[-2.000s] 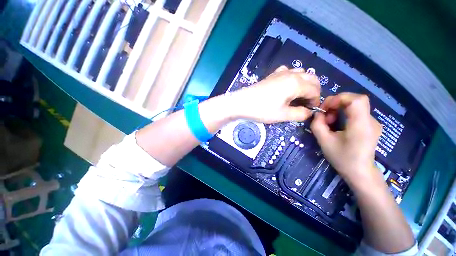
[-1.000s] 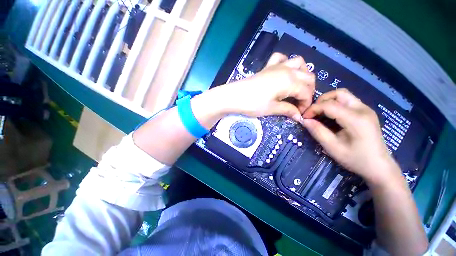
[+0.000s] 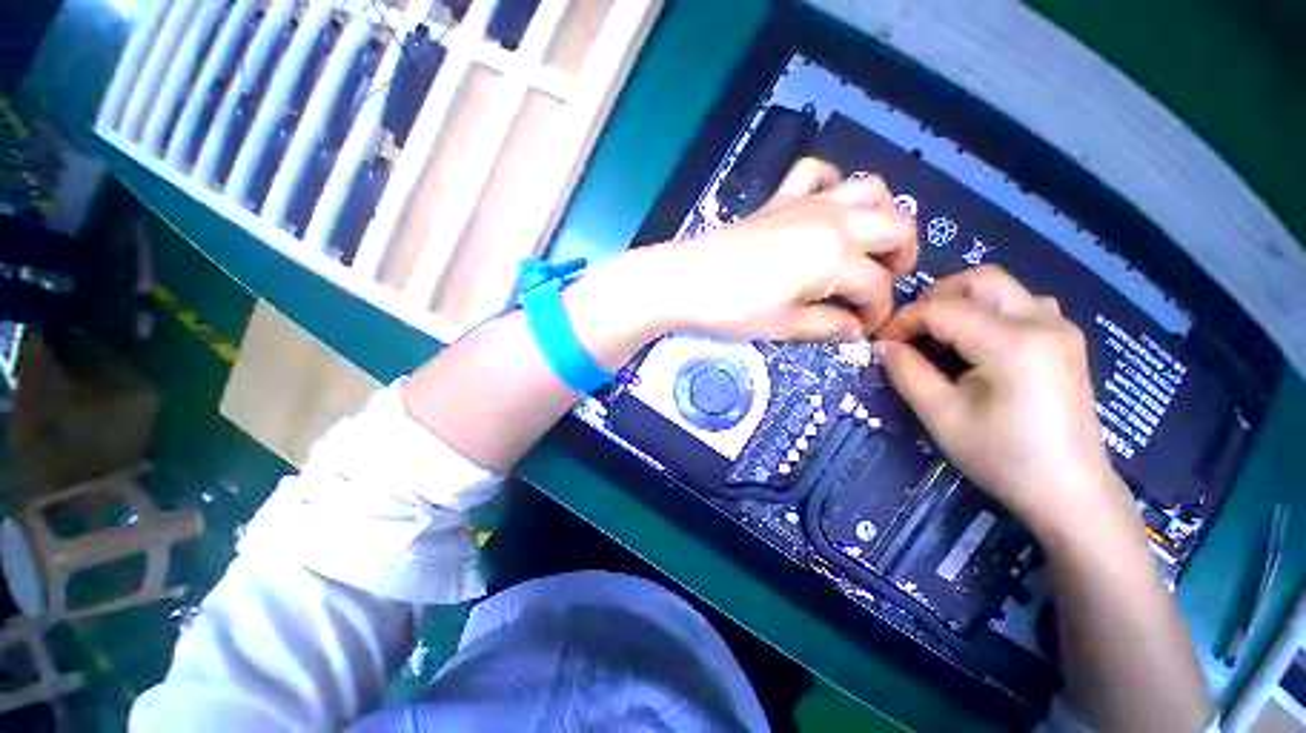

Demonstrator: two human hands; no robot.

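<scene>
An open laptop base (image 3: 673,483) lies on the bench with its insides showing. My left hand (image 3: 802,265), with a blue wrist strap (image 3: 556,332), and my right hand (image 3: 1003,387) meet at the near edge of the black battery pack (image 3: 1046,294), above the mainboard (image 3: 802,415). The fingertips of both hands are pinched close together. Something small and pale shows at the fingertips, but the fingers hide what it is. The left fan (image 3: 712,390) is visible below my left hand. My right forearm covers the right fan area.
A pale parts tray (image 3: 458,179) with black parts in its slots stands to the left. Tweezers (image 3: 1260,580) lie right of the laptop. A pale ribbed rail (image 3: 1132,129) runs behind it. A brown sheet (image 3: 294,380) and a stool (image 3: 108,537) are on the floor at left.
Both hands have moved from over the battery edge slightly left and nearer to the mainboard. The fingertips remain together. The whole view has shifted slightly.
</scene>
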